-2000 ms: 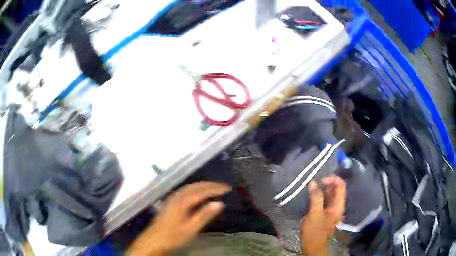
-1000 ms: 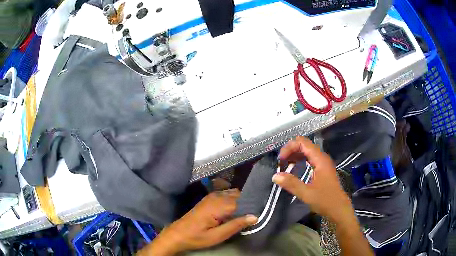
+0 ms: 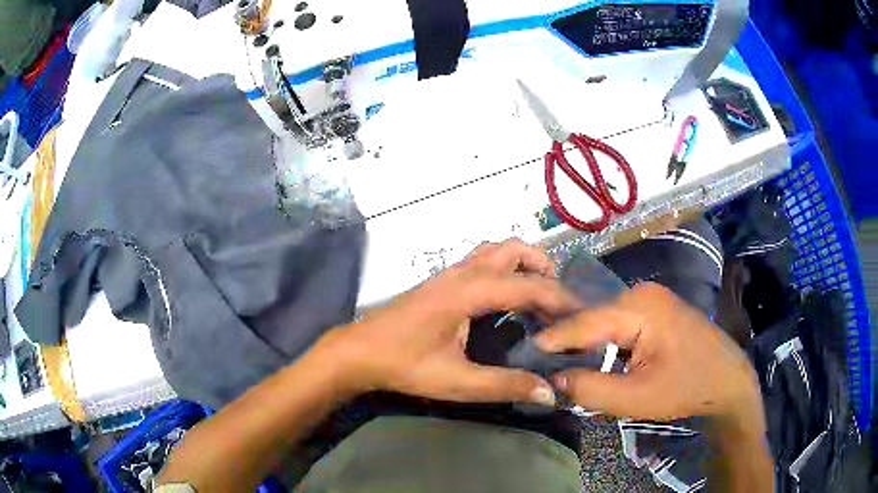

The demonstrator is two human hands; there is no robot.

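Note:
My left hand (image 3: 452, 323) and my right hand (image 3: 664, 361) are close together in front of the table's edge. Both hold a small grey piece (image 3: 539, 356) between them; a bit of its white trim shows by my right fingers. Much of the piece is hidden by the hands and blurred. The dark grey garment body (image 3: 183, 193) lies spread on the table left of the sewing machine's presser foot (image 3: 337, 130), with one part hanging over the front edge.
Red-handled scissors (image 3: 589, 183) and a pink and blue pen (image 3: 684, 144) lie on the white machine table (image 3: 452, 221). A blue basket (image 3: 818, 231) with striped grey pieces (image 3: 804, 371) stands at the right. Another blue basket (image 3: 120, 462) is at lower left.
Two seconds ago my hands were apart; one second ago they held a striped piece stretched out. Now they have come together and the piece is bunched between the fingers.

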